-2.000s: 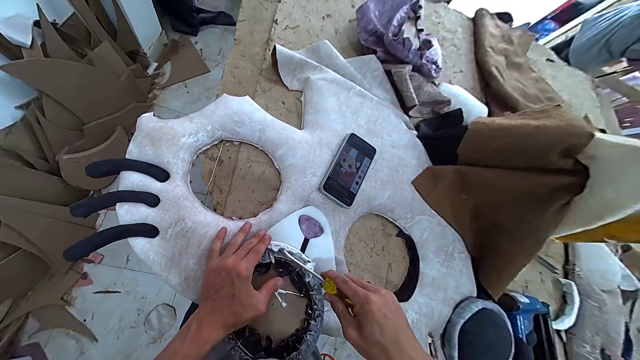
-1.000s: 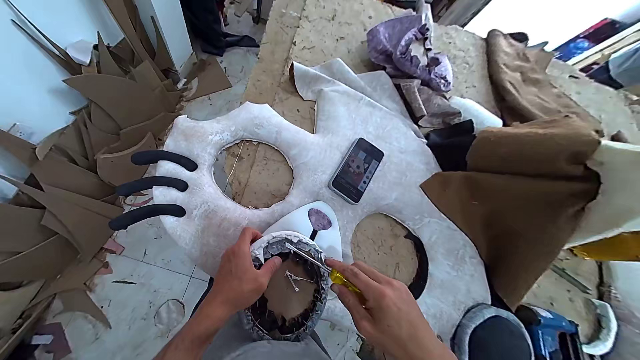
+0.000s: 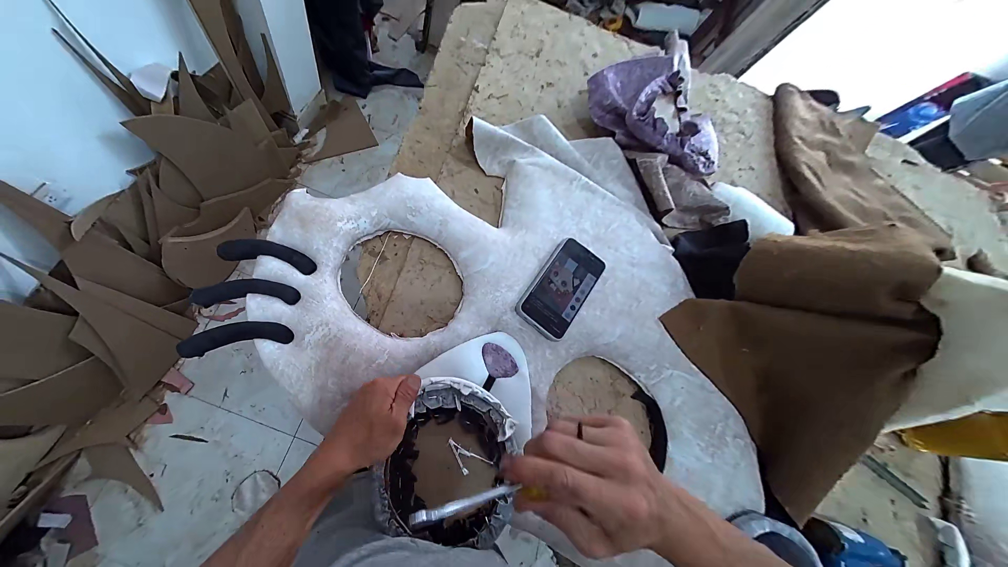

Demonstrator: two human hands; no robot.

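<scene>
An oval piece wrapped in grey fabric, its pleated edge folded inward over a brown base, rests at my lap. My left hand grips its upper left rim. My right hand holds a screwdriver-like tool with a yellow handle; its blurred metal shaft lies over the lower part of the oval. White wires or threads are inside the oval. Behind it lies a large pale fabric-covered face shape with two round holes, black curved strips and a white muzzle piece with a purple nose.
A smartphone lies on the pale shape. Brown fabric is heaped at right, purple fabric behind. Cut brown sheets stack at left. A blue tool sits at lower right, beside a grey rounded piece.
My right hand has swung the tool's shaft from the oval's upper rim down to its lower part. My left hand has shifted from the oval's inner side to its upper left rim.
</scene>
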